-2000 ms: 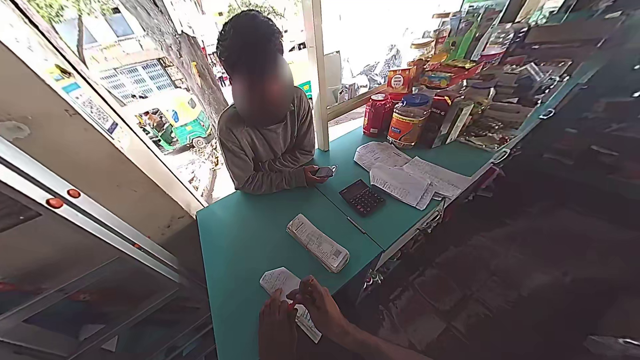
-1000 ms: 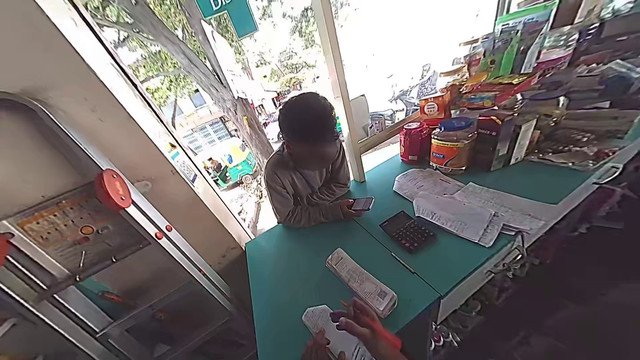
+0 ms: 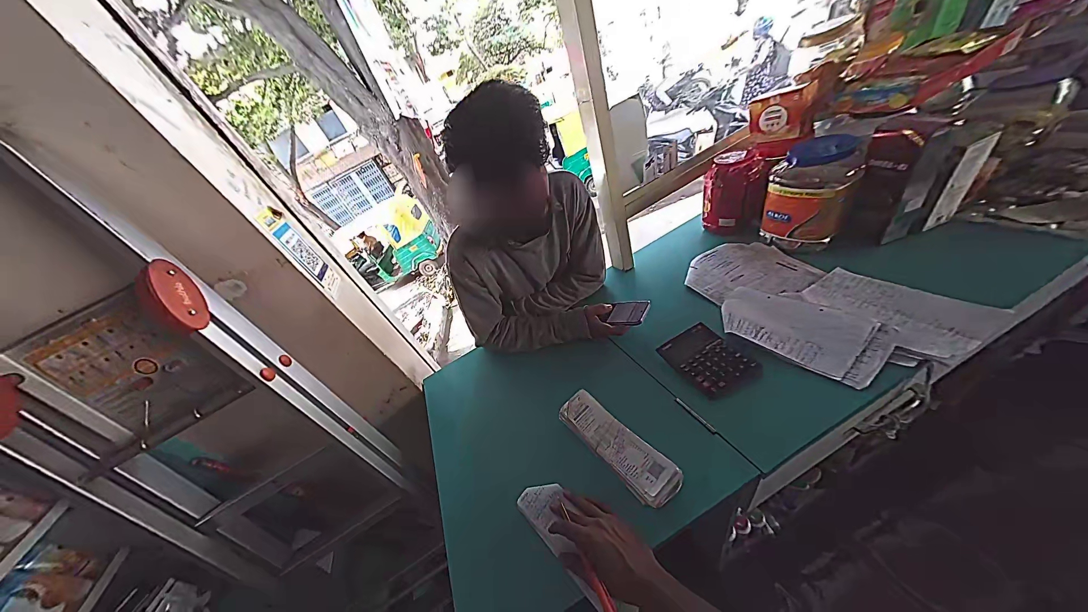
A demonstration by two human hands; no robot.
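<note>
My right hand (image 3: pixel 608 544) rests palm down on a long, narrow paper slip (image 3: pixel 540 506) with writing, at the counter's near left edge. A slender red-orange thing (image 3: pixel 598 585), possibly a pen, shows beside and under the palm; whether the fingers grip it is unclear. My left hand is out of view. Just beyond my right hand lies a long bundle of printed papers (image 3: pixel 620 446). Farther off, a black calculator (image 3: pixel 709 360) sits near a thin pen-like object (image 3: pixel 695 416). Written sheets (image 3: pixel 799 333) overlap to its right.
Across the green counter (image 3: pixel 501 408), a person (image 3: pixel 527 255) leans on folded arms with a phone (image 3: pixel 627 313) in one hand. Jars (image 3: pixel 807 195) and packets crowd the back right. An aluminium ladder (image 3: pixel 297 382) leans at the left, and a wooden post (image 3: pixel 595 127) rises behind the counter.
My left hand, seen near the slip with my right in the earlier frames, has left the view. My right hand now lies flatter over the slip. The view has swung left.
</note>
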